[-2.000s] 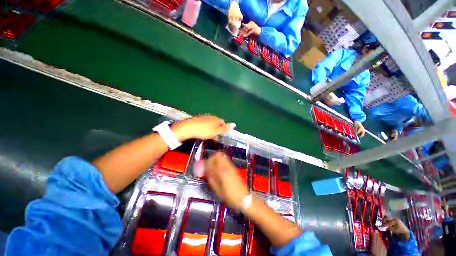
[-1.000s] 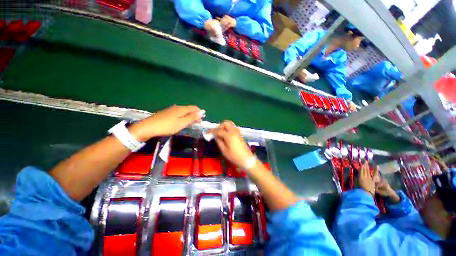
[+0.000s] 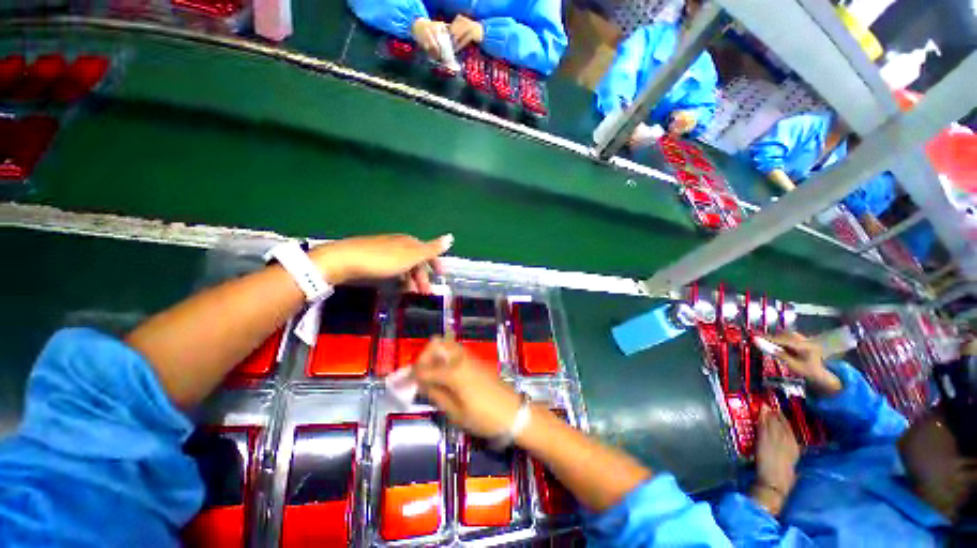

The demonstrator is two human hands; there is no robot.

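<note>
Phones with black upper and red lower parts lie in two rows in a clear tray point(image 3: 371, 398). My left hand point(image 3: 384, 260) reaches over the far row, fingers apart. Its fingertips are at the far end of one phone point(image 3: 419, 321); whether they press on it I cannot tell. My right hand point(image 3: 461, 387) pinches a small white cloth point(image 3: 403, 385) at the near end of the same phone and covers part of it. A white slip point(image 3: 309, 323) shows beside a far-row phone, below my left wrist.
A pale edge rail point(image 3: 536, 275) and the green conveyor point(image 3: 354, 171) lie beyond the tray. A light blue bottle point(image 3: 647, 330) stands to the right, before another tray point(image 3: 739, 369) where a neighbour's hands work. Grey frame posts point(image 3: 793, 177) cross the upper right. Workers sit across the line.
My right hand has moved with the cloth from the phones' far end to the near end. My left fingers now reach down to a phone. The neighbour's hands have moved apart.
</note>
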